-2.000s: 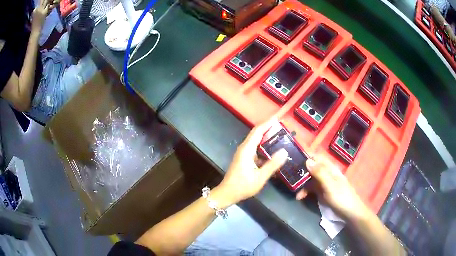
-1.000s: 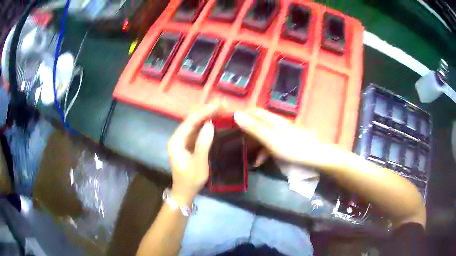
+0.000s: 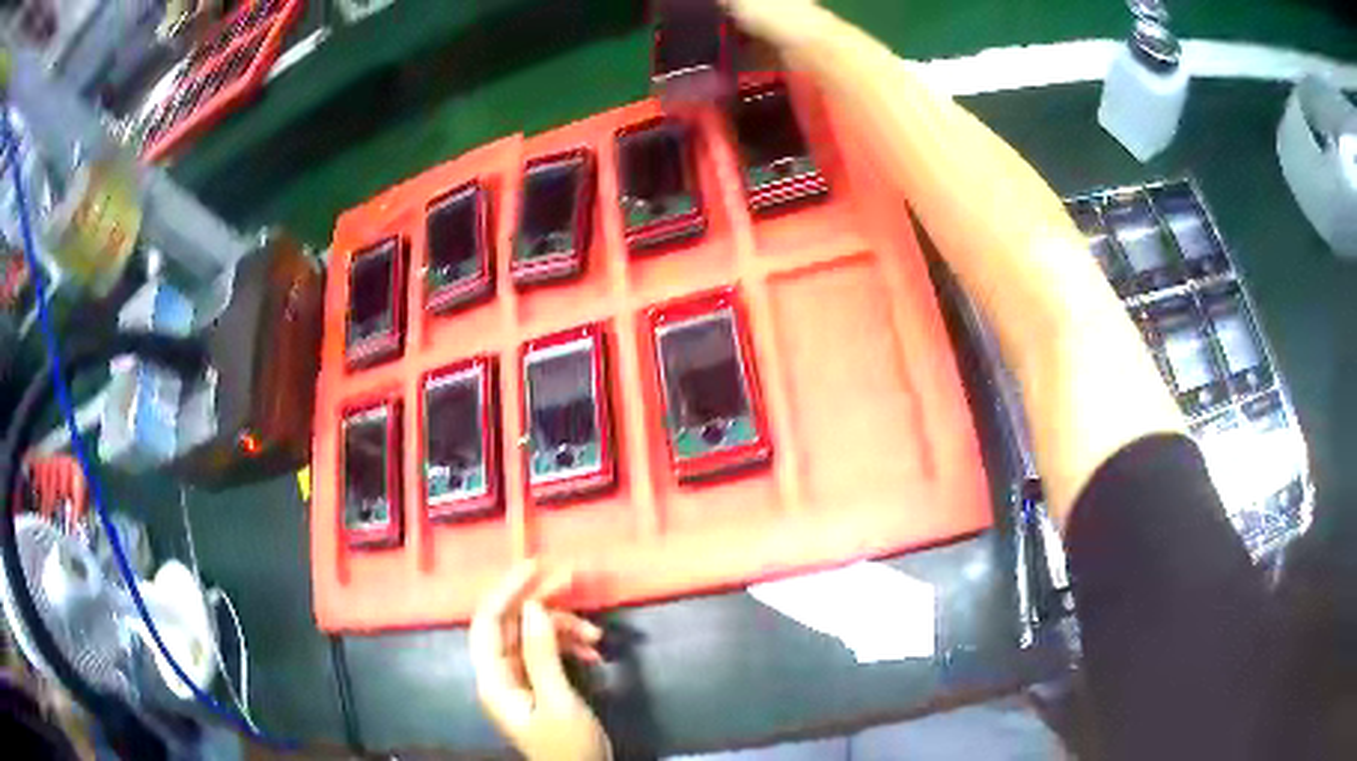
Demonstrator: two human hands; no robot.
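The red tray (image 3: 848, 506) lies across the bench with two rows of part-built phones (image 3: 566, 413) in its pockets. The front right pocket holds no phone. My right hand (image 3: 762, 12) is stretched past the tray's far edge and partly cut off by the top of the picture. It appears to grip the upper right corner of a dark phone (image 3: 692, 54). Its fingertips are not clear. My left hand (image 3: 539, 662) is at the tray's front edge, empty, with loosely curled fingers apart.
A white paper slip (image 3: 871, 607) lies in front of the tray. A clear blister tray (image 3: 1191, 320) is at the right, partly behind my right forearm. A white bottle (image 3: 1146, 101) stands at the far right. A dark box with a red light (image 3: 268, 364), blue cable (image 3: 92, 498) and white fan are left.
My hands have parted. My right hand has moved far forward with the phone, over the tray's far side. My left hand has let go of the phone. The view has shifted and turned.
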